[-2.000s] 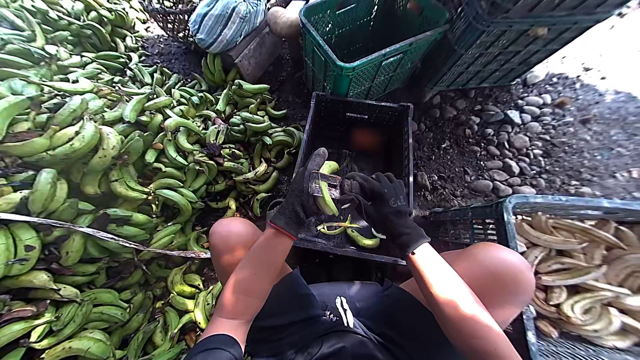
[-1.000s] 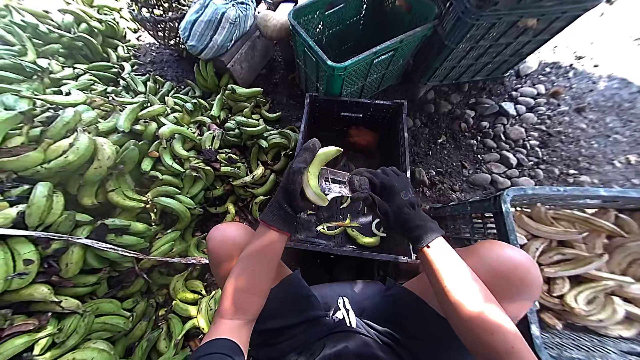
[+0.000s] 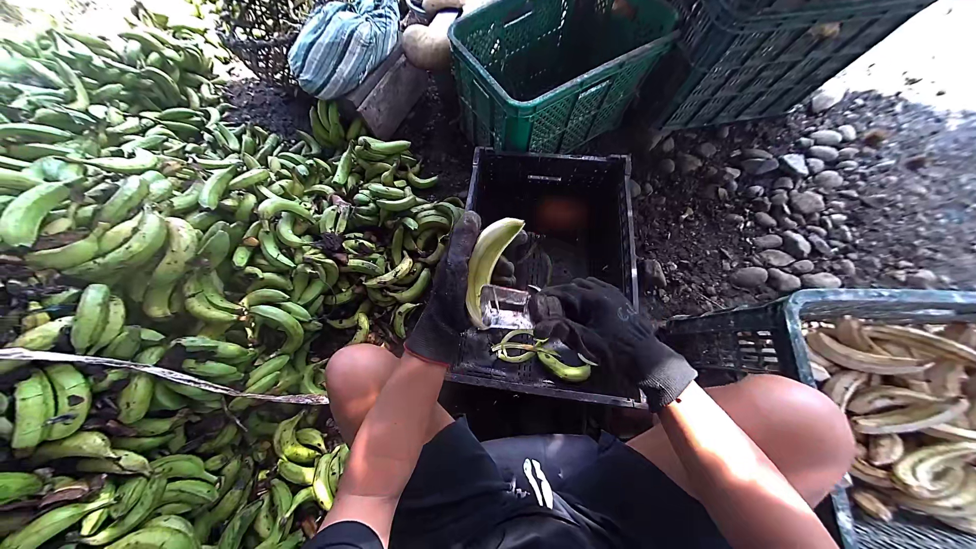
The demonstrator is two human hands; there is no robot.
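Note:
My left hand (image 3: 450, 293), in a dark work glove, grips a green plantain (image 3: 490, 259) that stands nearly upright, its peel partly off. My right hand (image 3: 610, 324), gloved too, is closed around a small peeling tool (image 3: 505, 306) with a flat, shiny head, which touches or nearly touches the plantain's lower part. Both hands are over a black plastic crate (image 3: 629, 229) between my knees. Strips of green peel (image 3: 515, 347) and a green piece (image 3: 564, 367) lie in the crate's near part, below the tool.
A large heap of green plantains (image 3: 206, 297) covers the left, crossed by a pale strip (image 3: 152, 370). Green plastic crates (image 3: 526, 114) stand beyond the black one. At right, a crate (image 3: 797, 328) holds peeled plantains (image 3: 907, 404). Stones (image 3: 797, 244) and a tied striped sack (image 3: 345, 46) lie farther off.
The plantain, lower and between both hands two seconds ago, is now raised and more upright in my left hand. The tool in my right hand stays close to it.

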